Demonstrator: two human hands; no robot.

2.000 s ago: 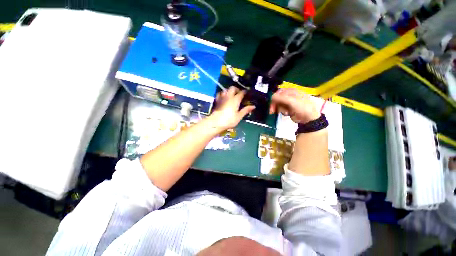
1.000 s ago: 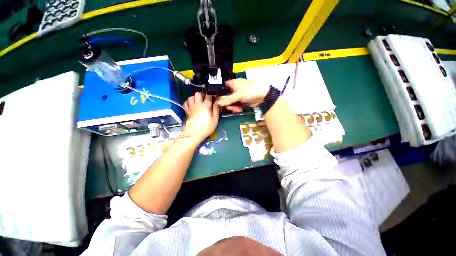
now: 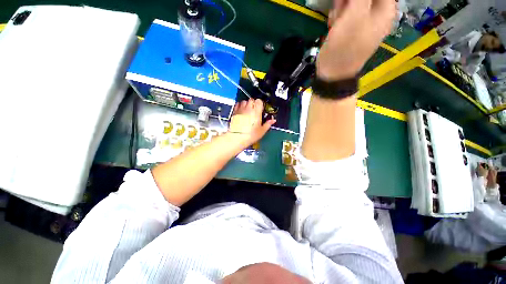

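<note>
My left hand (image 3: 251, 121) is at the press fixture (image 3: 286, 111), thumb and fingers around a dark round unit with a gold edge (image 3: 270, 111). The fingertips partly cover the unit. My right hand (image 3: 359, 36) is raised at the top of the toggle clamp (image 3: 304, 62), whose metal linkage leans up towards it. The hand covers the clamp's grip; only a trace of red shows beside the fingers.
Left of the fixture is the blue dispenser controller (image 3: 183, 69) with a syringe (image 3: 192, 36) and thin tubes. Carrier sheets (image 3: 180, 132) lie before it. Foam trays stand left (image 3: 61, 94) and right (image 3: 444, 161). A yellow frame (image 3: 399, 61) crosses the bench. Another person (image 3: 481, 44) is at the far right.
My right hand has left the front of the fixture and risen to the clamp's upper end. My left hand remains at the fixture. The view has turned and shifted.
</note>
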